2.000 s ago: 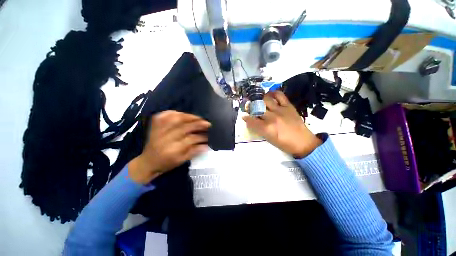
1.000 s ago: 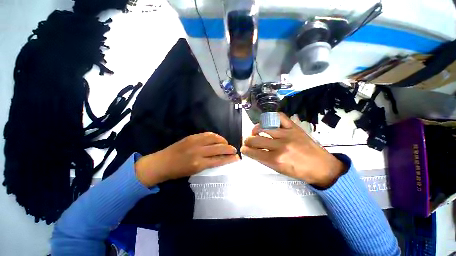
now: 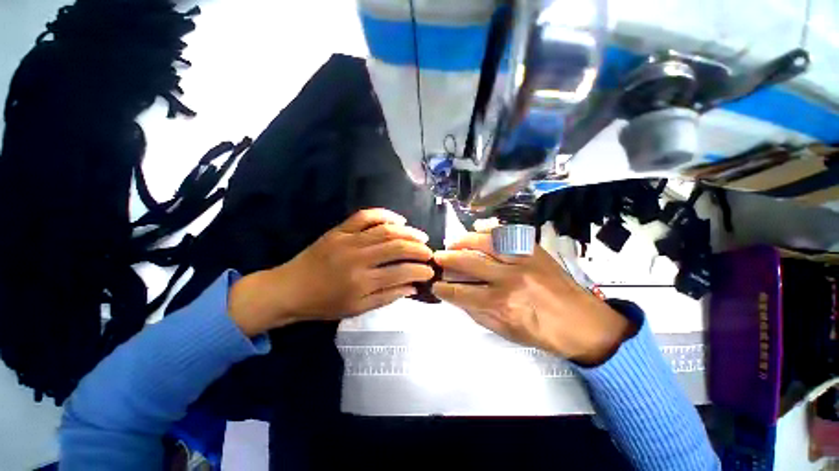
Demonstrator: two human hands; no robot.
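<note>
A black fabric panel (image 3: 308, 156) lies left of the needle, running under my left hand and down to my lap. My left hand (image 3: 354, 271) pinches the panel's right edge. My right hand (image 3: 524, 294) meets it there, fingertips almost touching. A small dark bit of fabric (image 3: 426, 292) shows between and below the fingertips; whether it is a fold or a separate piece I cannot tell. The presser foot area (image 3: 442, 195) is just above the fingertips. The knurled grey knob (image 3: 513, 239) stands in front of my right hand and hides part of its fingers.
The white sewing machine head (image 3: 460, 37) with a blue stripe fills the top. A heap of black strips (image 3: 74, 202) lies left. Small black pieces (image 3: 681, 239) lie right of the needle, beside a purple box (image 3: 743, 331). A printed scale (image 3: 442, 361) runs along the table front.
My view has moved closer to the machine head. My left hand has come right to the panel edge and then slightly up; my right hand has drawn down from beside the knob to meet it.
</note>
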